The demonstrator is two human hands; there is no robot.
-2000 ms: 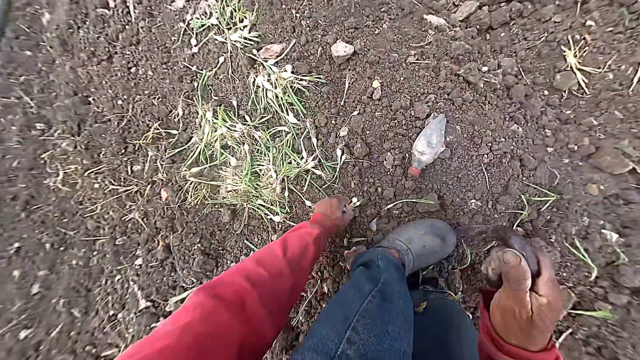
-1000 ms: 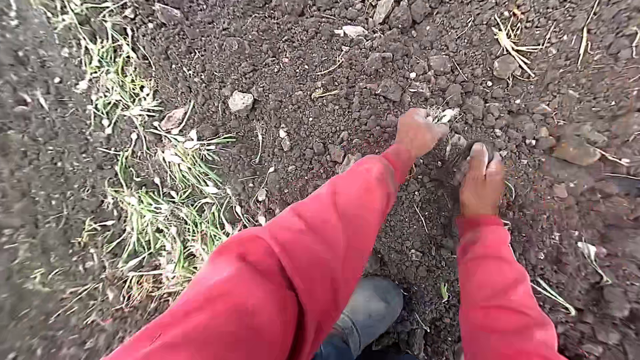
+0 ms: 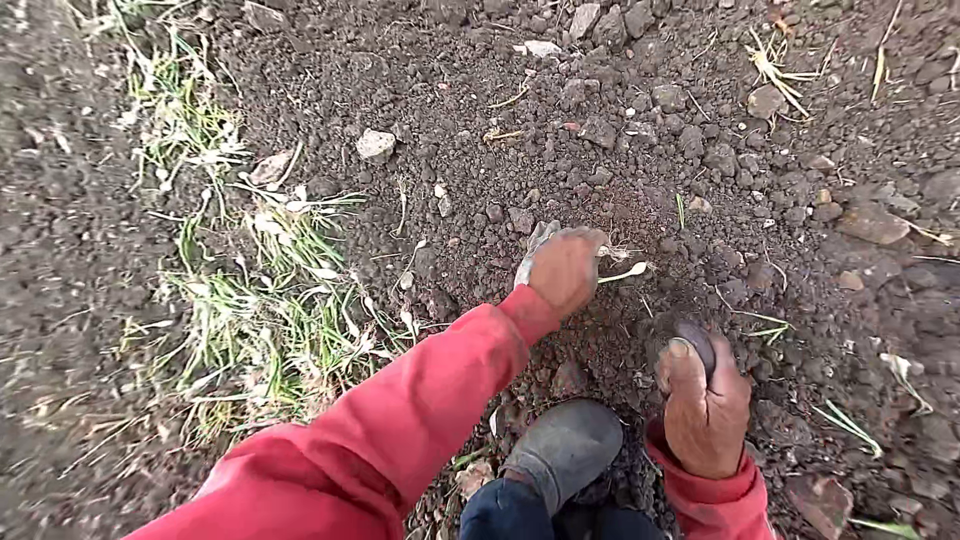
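Observation:
My left hand [image 3: 566,270], in a red sleeve, is at the middle of the view, its fingers curled over small seedlings with white bulbs; one white bulb [image 3: 637,268] with a pale stalk sticks out to its right. A pale grey thing, perhaps the plastic bottle, shows just behind that hand. My right hand [image 3: 705,409] is lower right, closed around a dark rounded object [image 3: 696,346], whose lower part is hidden. A long heap of green-stalked bulb seedlings [image 3: 277,307] lies on the soil at the left.
My grey boot [image 3: 574,446] stands on the soil at bottom middle. A pale stone [image 3: 376,145] lies upper left of centre, and a flat stone [image 3: 874,223] at the right. Single seedlings [image 3: 904,375] lie at the right. Dry straw [image 3: 780,71] is at the upper right.
Two seconds ago my left hand was by the seedling heap; it then moved over beside my right hand. Since one second ago the two hands have moved apart, the left one going left.

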